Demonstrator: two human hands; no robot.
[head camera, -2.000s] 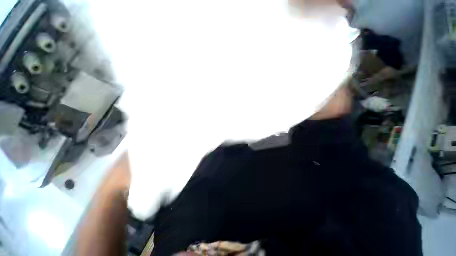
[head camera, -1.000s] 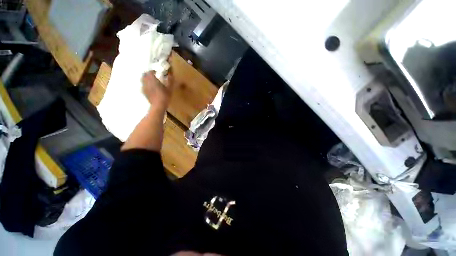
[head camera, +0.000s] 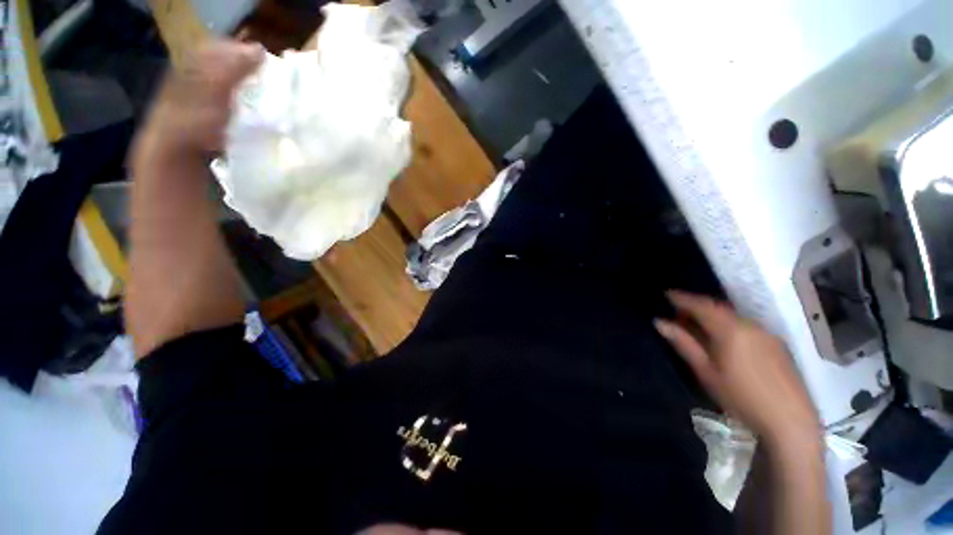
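A crumpled white fabric piece (head camera: 314, 146) lies in a heap over the wooden stool at the upper left. My left hand (head camera: 214, 84) is blurred at the fabric's upper left edge. Its fingertips meet the cloth, but whether they grip it cannot be told. My right hand (head camera: 721, 350) is at the right, above my black-clothed lap and beside the white machine table edge. Its fingers are apart and it holds nothing.
The wooden stool (head camera: 439, 136) bears a small crumpled grey-white piece (head camera: 455, 238). The white machine table (head camera: 695, 115) runs down the right, with a metal machine part (head camera: 841, 298) on it. White cloth (head camera: 728, 460) shows below my right hand.
My left hand has moved left and up to the fabric's far left edge. The fabric heap has changed shape. My right hand has come into view at the right.
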